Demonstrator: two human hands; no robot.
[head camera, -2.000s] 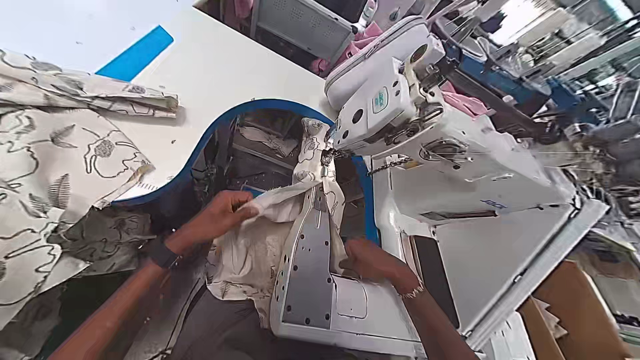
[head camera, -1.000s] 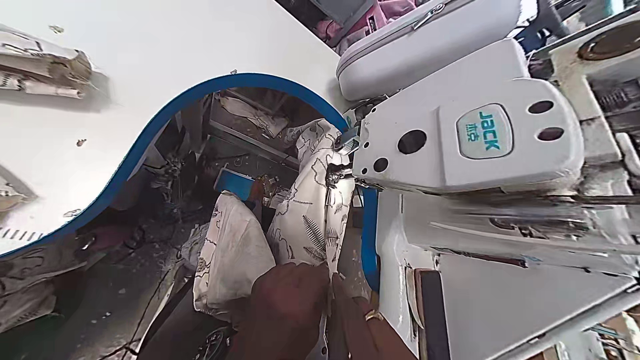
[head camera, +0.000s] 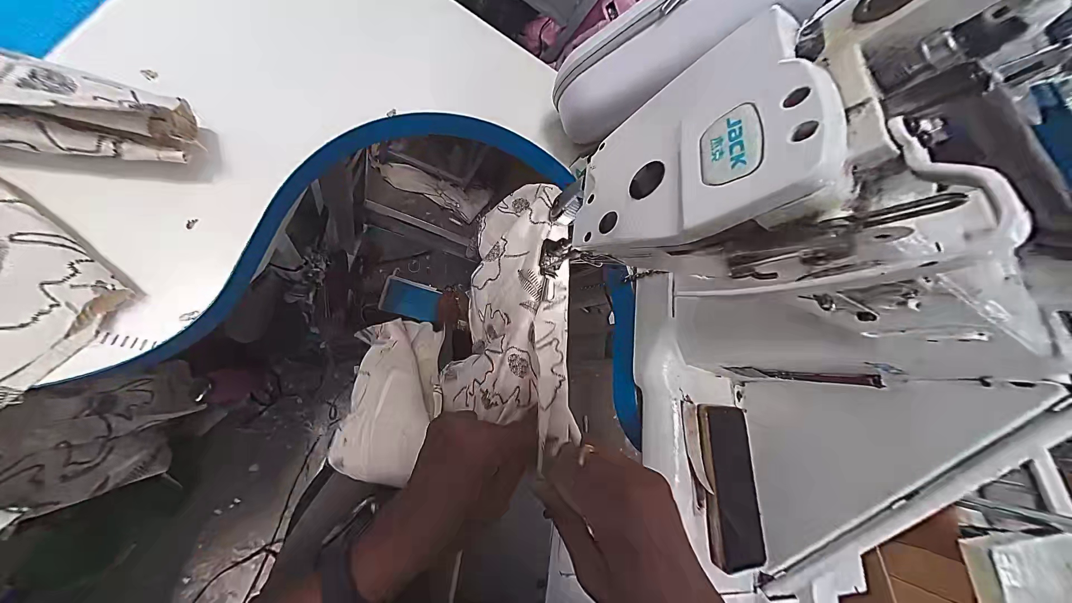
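Note:
A pale printed cloth runs from the presser foot of a white Jack sewing machine down towards me. My left hand grips its lower end from the left. Beside it, my right hand pinches the cloth's right edge, the two hands nearly touching. The fingertips are partly hidden by the hands and cloth. The machine's needle area lies over the cloth's upper right edge. Another bulging part of pale cloth hangs left of my left hand.
A white table with a curved blue edge surrounds the opening. Folded printed cloth and more printed pieces lie on it at left. A grey-white zipped case sits behind the machine head. A dark flat object rests at right.
Two seconds ago my hands were apart on the cloth; now they are close together at its lower end. The view has moved nearer to the machine.

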